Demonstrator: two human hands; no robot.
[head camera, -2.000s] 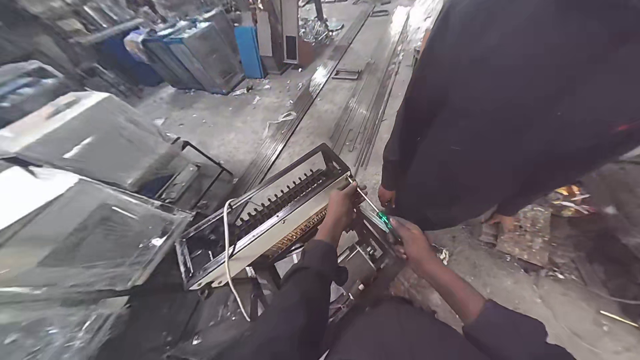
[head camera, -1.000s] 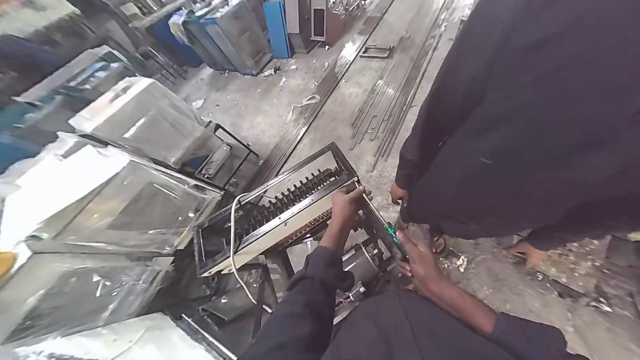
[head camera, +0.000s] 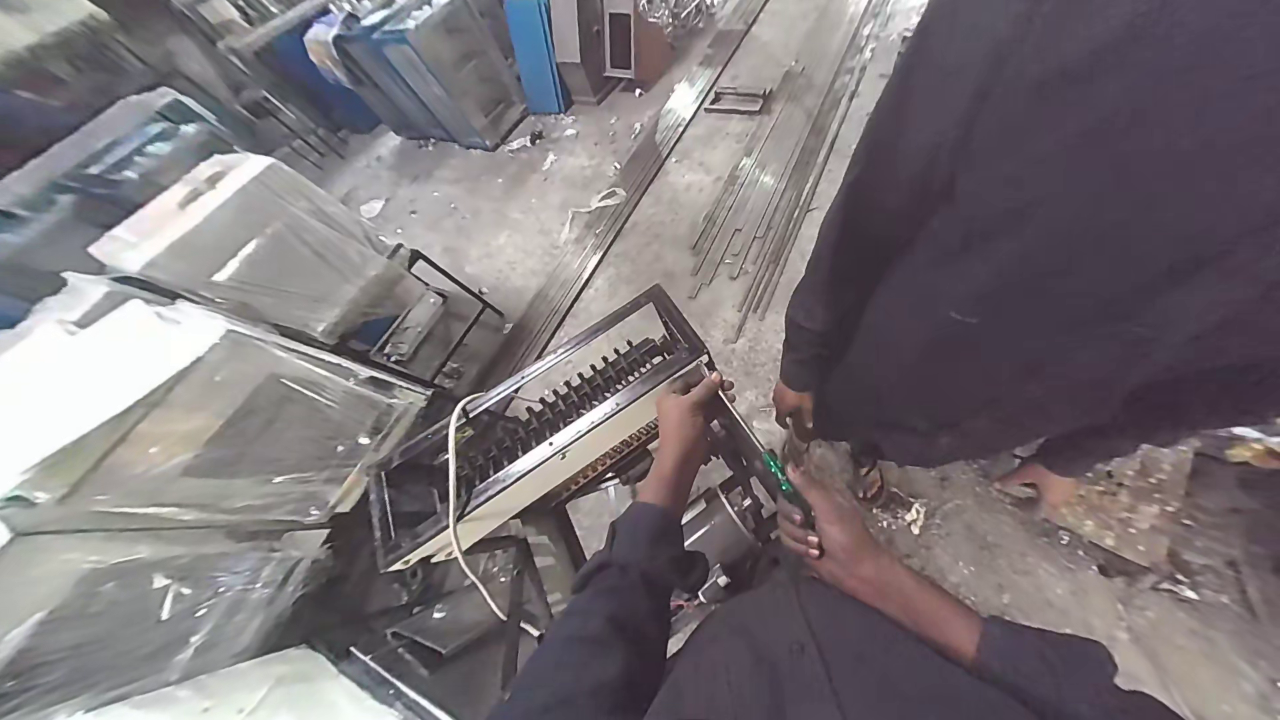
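Note:
A machine with a dark metal frame and a row of black toothed parts stands tilted before me. My left hand is at the near right corner of its cream panel, fingers around the corner and the screwdriver's tip end; what exactly it grips is hidden. My right hand holds a screwdriver with a green and black handle, its shaft pointing up and left to that corner. A white cable hangs over the frame. Below my hands is a grey cylindrical part, likely a motor.
Another person in dark clothes stands close on the right, one hand near the machine's corner. Plastic-wrapped cabinets fill the left side. Long metal bars and a small metal frame lie on the floor beyond.
The other person's near hand has dropped slightly away from their side, beside the machine. Both my hands stay at the same corner with the screwdriver. The view has shifted a little.

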